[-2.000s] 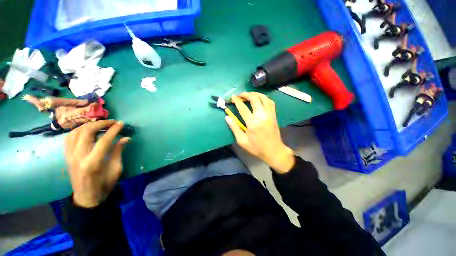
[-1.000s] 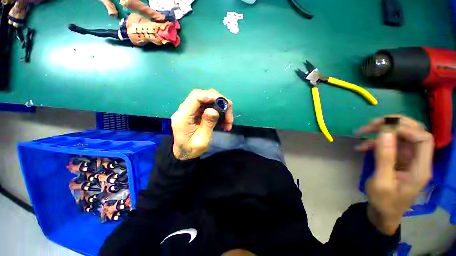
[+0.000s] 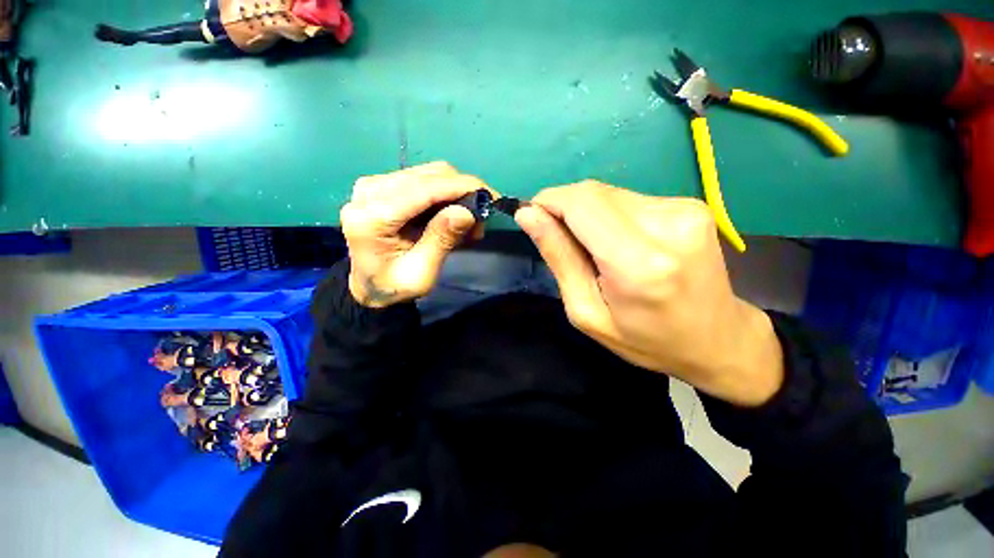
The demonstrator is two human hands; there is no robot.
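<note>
My left hand (image 3: pixel 401 229) holds a dark leg part (image 3: pixel 476 203) in a closed fist, its open round end showing between thumb and forefinger. My right hand (image 3: pixel 643 273) pinches a small black piece (image 3: pixel 507 205) between its fingertips, at the open end of the leg part. Whether the two touch is too small to tell. Both hands are over the bench's front edge. A figure body (image 3: pixel 262 22) with a tan top, red hair and one black leg lies on the bench at the upper left.
Side cutters with yellow handles (image 3: pixel 763 106) lie open on the green bench (image 3: pixel 523 98), right of centre. A red heat gun (image 3: pixel 970 65) is at the right edge. A deep blue bin (image 3: pixel 98 403) holding figures stands below left.
My right hand has moved left from beside the heat gun and brought the small black piece to the leg part. The view has shifted, so the bench things sit higher.
</note>
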